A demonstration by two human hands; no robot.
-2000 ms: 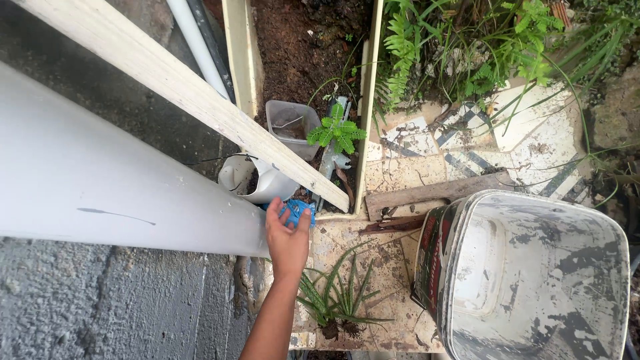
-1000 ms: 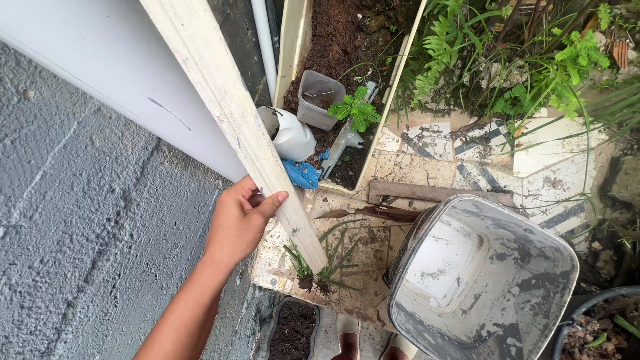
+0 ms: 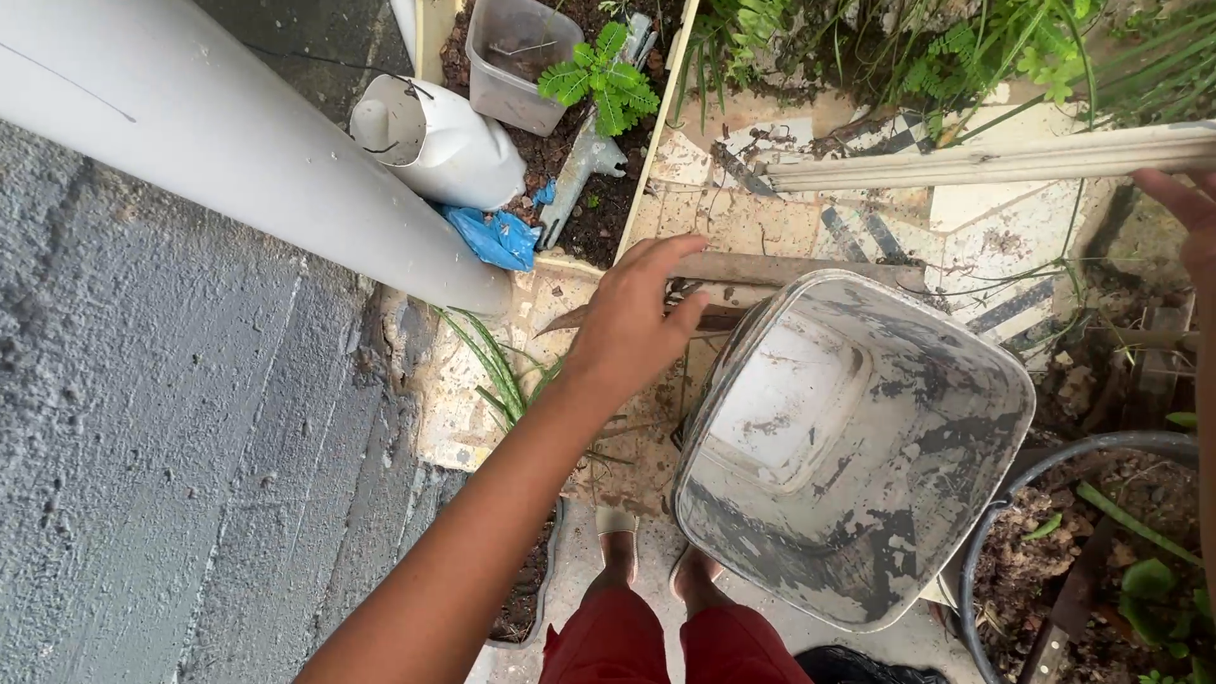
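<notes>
My left hand (image 3: pixel 646 309) is empty, its fingers apart, over the tiled ledge between the planter's corner and the paint-stained plastic bucket (image 3: pixel 855 446). At the right edge my right hand (image 3: pixel 1173 204), partly cut off by the frame, holds the long pale wooden strip (image 3: pixel 988 160), which lies across the view over the tiles. A flat dark board (image 3: pixel 798 270) lies on the tiles behind the bucket. In the soil planter (image 3: pixel 655 152) are a clear plastic tub (image 3: pixel 522 66), a cut white plastic container (image 3: pixel 446 142), a blue plastic scrap (image 3: pixel 494 237) and a small green plant (image 3: pixel 603 81).
A thick white pipe (image 3: pixel 256 152) slants along the rough grey wall (image 3: pixel 171 418). Spiky green leaves (image 3: pixel 499 370) lie on the ledge. At the lower right stands a round pot (image 3: pixel 988 532) of soil with a knife (image 3: pixel 1069 598) in it. Ferns grow behind the tiles.
The wooden strip has moved from beside the planter to the right, over the tiles. My left hand, which held it a second ago, has let go, and my right hand has come into view on it.
</notes>
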